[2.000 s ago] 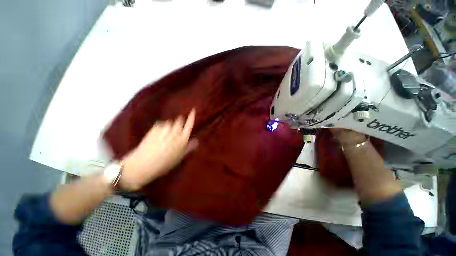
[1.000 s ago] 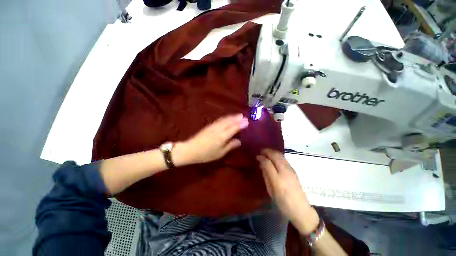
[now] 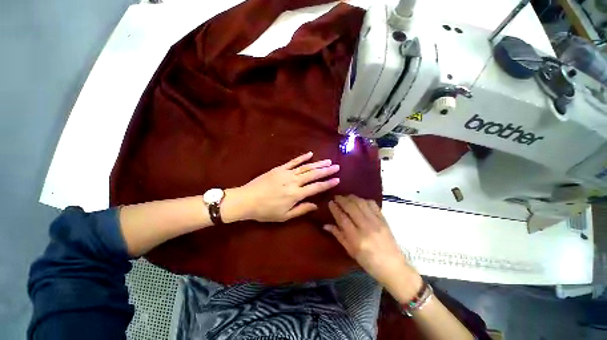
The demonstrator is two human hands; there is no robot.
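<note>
A large dark red-brown cloth (image 3: 219,139) lies spread on the white table, its right edge under the needle area of the white sewing machine (image 3: 459,99). A purple-white needle light (image 3: 349,141) glows at the needle; the presser foot cannot be made out clearly. My left hand (image 3: 286,189) lies flat on the cloth, fingers spread towards the needle. My right hand (image 3: 363,232) rests on the cloth near its right edge, just below my left fingertips. Neither hand visibly grips the cloth.
A small red-brown piece (image 3: 440,151) lies behind the needle area on the machine bed. A tiny brown object (image 3: 457,194) and a tan piece (image 3: 542,218) lie to the right. Ruler-like marks (image 3: 466,259) run along the front table edge (image 3: 506,277). More red cloth hangs at the lower right.
Since the first frame, my right hand has come from behind the machine head to the front of the needle, and my left hand has moved right. The cloth has been turned and spread farther back.
</note>
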